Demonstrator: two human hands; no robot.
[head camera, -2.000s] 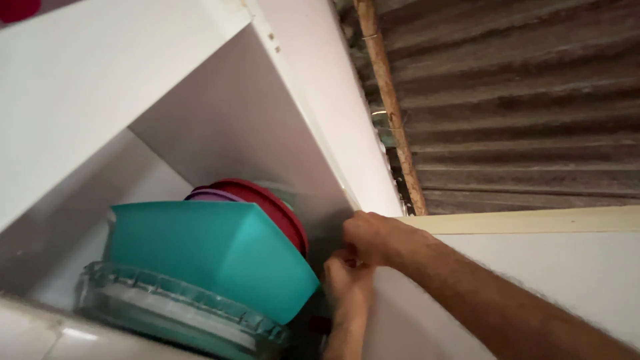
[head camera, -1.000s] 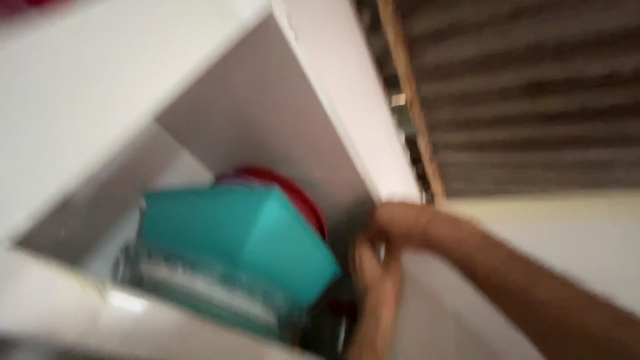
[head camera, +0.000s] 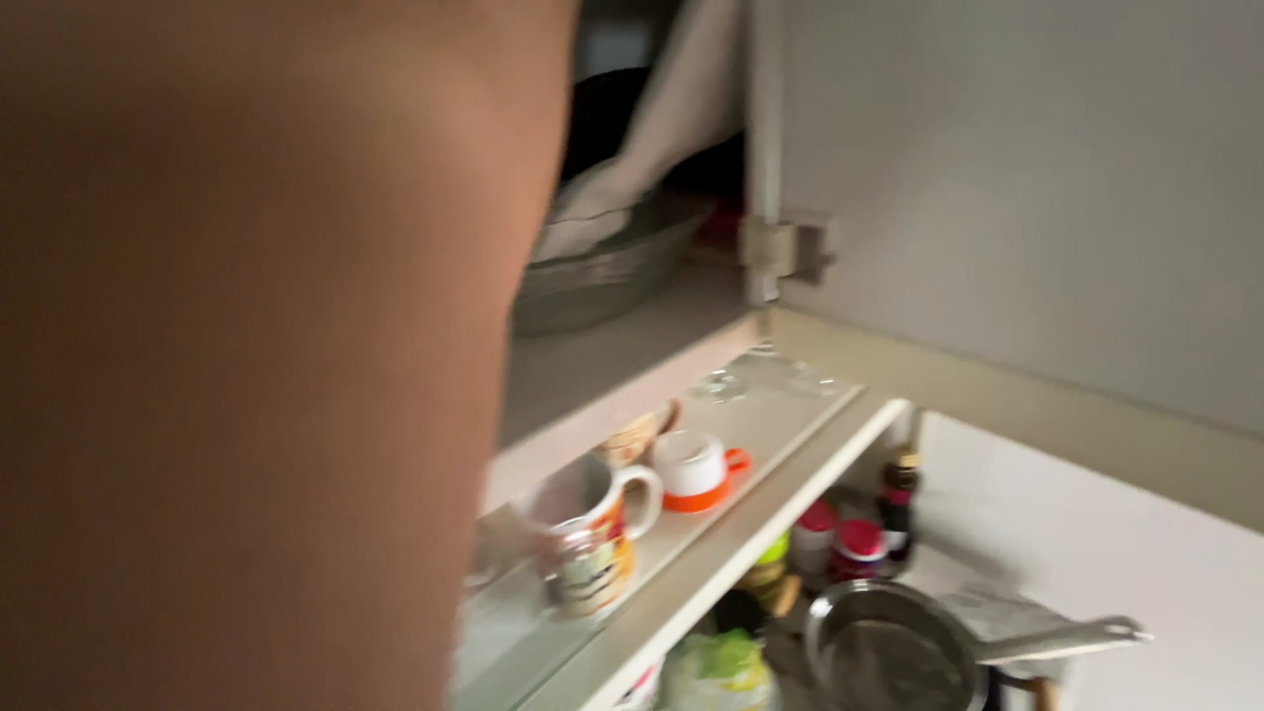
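A bare arm (head camera: 257, 355), large and blurred, fills the left side close to the camera; which arm it is cannot be told. Neither my left hand nor my right hand can be made out, and what they hold or touch is not visible. Beside the arm, in the open wall cupboard, a clear glass dish (head camera: 602, 286) rests on the cupboard floor (head camera: 632, 346). A pale, blurred shape (head camera: 662, 118) slants down to the dish; what it is cannot be told. Dark items behind it are unclear.
An open cupboard door (head camera: 1017, 188) on a metal hinge (head camera: 775, 247) spans the upper right. Below, a shelf holds a patterned mug (head camera: 588, 553) and a white and orange cup (head camera: 691, 469). Lower stand red-lidded jars (head camera: 859, 548), a dark bottle (head camera: 899, 504) and a metal pan (head camera: 894, 642).
The view has swung strongly, to the cupboard's underside and the shelf below. Both hands, earlier together at the cupboard's side edge near a teal container, are no longer discernible. An arm now covers the left side.
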